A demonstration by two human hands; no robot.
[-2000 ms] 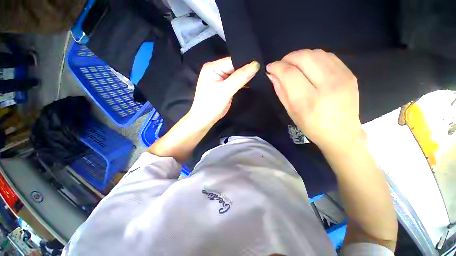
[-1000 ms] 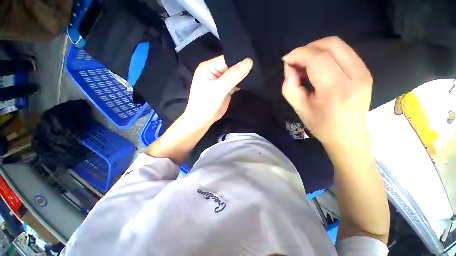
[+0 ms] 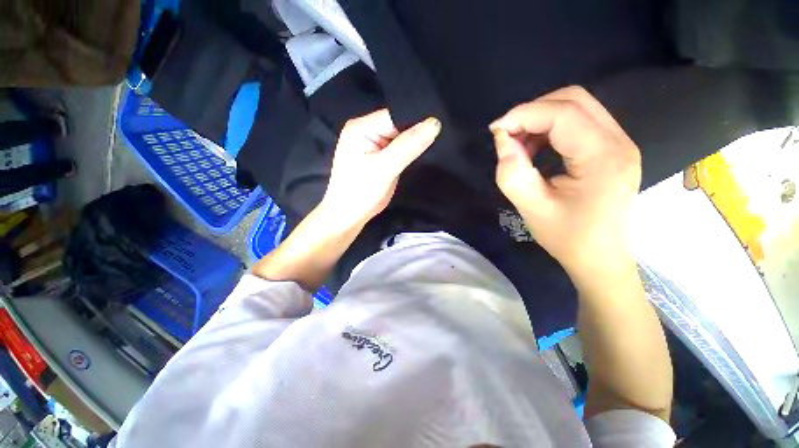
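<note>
A large black garment panel (image 3: 526, 52) lies over my lap and runs up past the top edge. My left hand (image 3: 372, 162) grips the panel's folded edge between thumb and curled fingers. My right hand (image 3: 574, 171) is over the cloth to the right, with thumb and index fingertips together. Whether a thread or anything else small is between those fingertips is too small to tell. Pale grey interfacing (image 3: 326, 57) shows at the panel's upper left.
Blue slotted baskets (image 3: 188, 171) stand on the floor at left, one with dark cloth over it. A white machine table (image 3: 714, 271) with an orange-yellow piece (image 3: 731, 206) is at right. A grey table edge (image 3: 83, 354) is at lower left.
My right hand has moved away from the left thumb, to the right, and then slightly down. My left hand keeps its hold, shifted slightly left.
</note>
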